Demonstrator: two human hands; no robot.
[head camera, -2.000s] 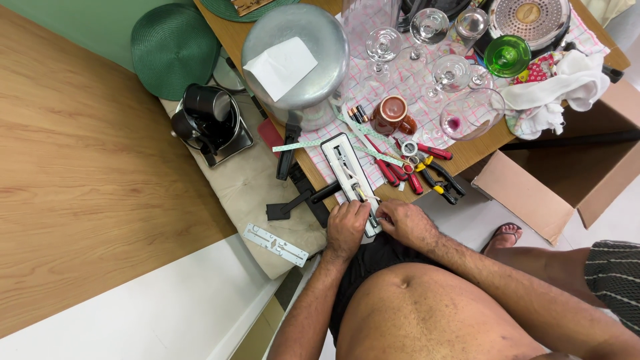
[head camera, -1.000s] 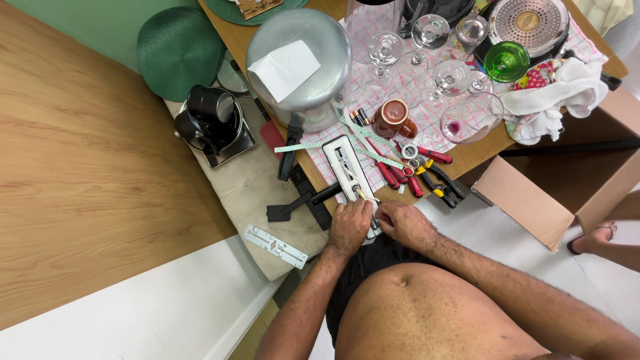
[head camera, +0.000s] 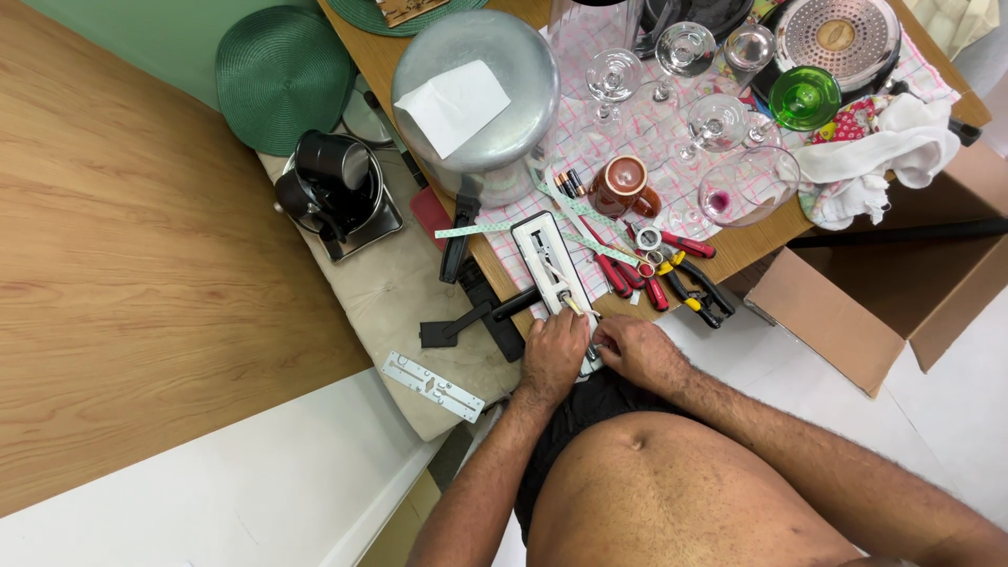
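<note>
A long white fixture housing with a dark rim (head camera: 549, 260) lies across the table's near edge, a metal part and pale wires inside it. My left hand (head camera: 556, 346) rests on its lower end, fingertips at a pale yellowish wire (head camera: 572, 304). Close by on the right, my right hand (head camera: 636, 352) has its fingers bent at a thin wire end; whether it pinches the wire is too small to tell. Red-handled tools (head camera: 613, 276), yellow-and-black pliers (head camera: 698, 290) and a mint dotted strip (head camera: 482, 229) lie around the housing. A perforated metal plate (head camera: 433, 386) is on the cushioned seat.
A brown mug (head camera: 622, 189), batteries (head camera: 569, 183), stemmed glasses (head camera: 715, 124) and a large metal lid (head camera: 480, 87) crowd the table. Black pots (head camera: 331, 177) and a black bracket (head camera: 472, 315) are on the seat at left. An open cardboard box (head camera: 835, 315) stands at right.
The other person's leg and patterned garment at the right have moved out of view. My hands stay at the lower end of the housing.
</note>
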